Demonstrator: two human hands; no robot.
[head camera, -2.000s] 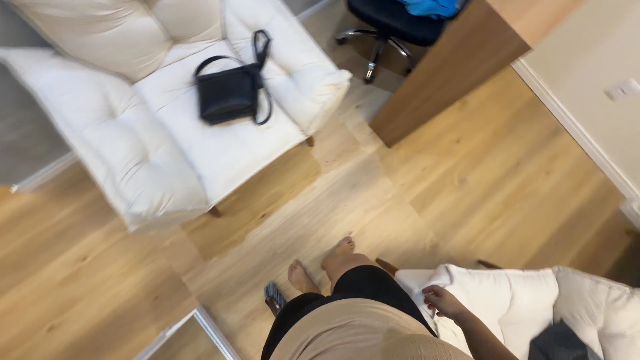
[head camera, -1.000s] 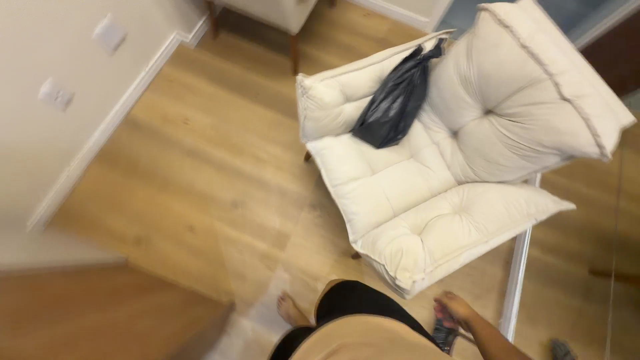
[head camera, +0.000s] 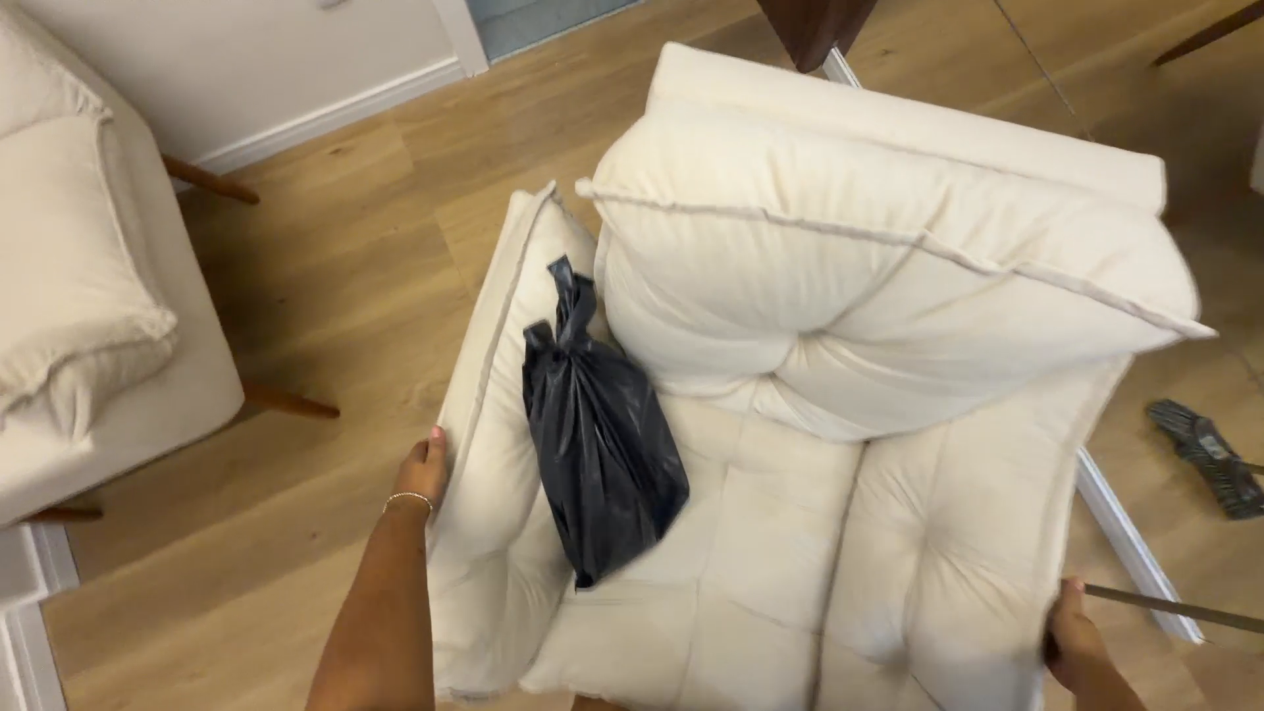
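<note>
A cream tufted armchair (head camera: 750, 494) fills the middle of the head view, its backrest toward the top right. On its seat, against the left armrest, lies a knotted black plastic bag (head camera: 602, 444). My left hand (head camera: 423, 474), a bracelet at its wrist, grips the outer side of the left armrest. My right hand (head camera: 1071, 632) is at the outer side of the right armrest, its fingers partly hidden. A thin dark bar (head camera: 1175, 604) runs from beside that hand to the right edge; whether the hand holds it cannot be told.
Another cream upholstered seat (head camera: 188, 395) on wooden legs stands at the left by the wall. A dark strappy item (head camera: 1205, 459), perhaps a shoe, lies at the right. A white metallic strip (head camera: 1126, 543) runs beside the armchair. A dark wooden piece (head camera: 815, 30) stands behind the backrest.
Both hands are now at the armchair's sides; one second ago only the right was visible, near its front corner. The view has moved in over the armchair.
</note>
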